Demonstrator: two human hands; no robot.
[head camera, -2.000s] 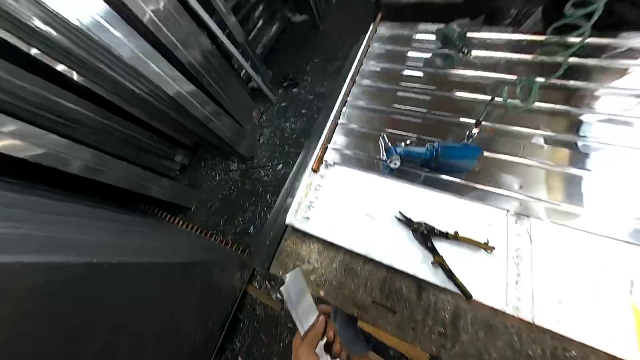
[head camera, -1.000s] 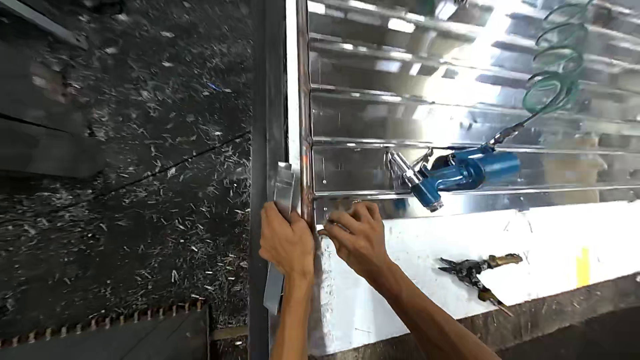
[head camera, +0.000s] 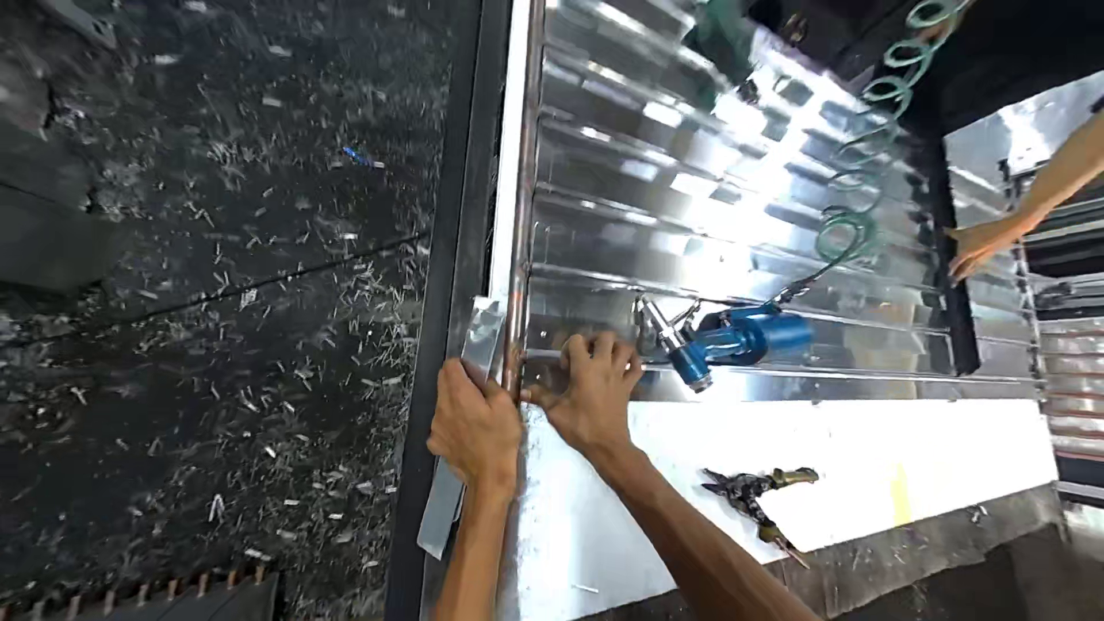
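Observation:
My left hand (head camera: 476, 424) grips a narrow sheet-metal strip (head camera: 441, 507) lying along the left edge of the workpiece. The strip's upper end shows above my fingers, beside a copper-coloured tube (head camera: 517, 302). Just right of that tube, my right hand (head camera: 595, 388) rests spread on the ribbed shiny metal panel (head camera: 621, 285), its thumb near the tube; nothing shows in its grasp. A blue pneumatic riveter (head camera: 733, 338) lies on the panel to the right of my right hand. Aviation snips (head camera: 759, 498) with worn yellow handles lie slightly open on the white sheet (head camera: 871, 457).
A coiled green air hose (head camera: 893, 95) runs from the riveter to the upper right. Another person's hand (head camera: 987, 243) reaches in at the right, over the panel's far end. Metal scraps litter the dark floor (head camera: 259, 259) at left. A dark part with copper-coloured stubs (head camera: 172, 604) is at bottom left.
Two seconds ago the strip was held at the bottom, away from the panel; now it lies along the panel's edge. Another person's hand has come into view. The view has swung considerably.

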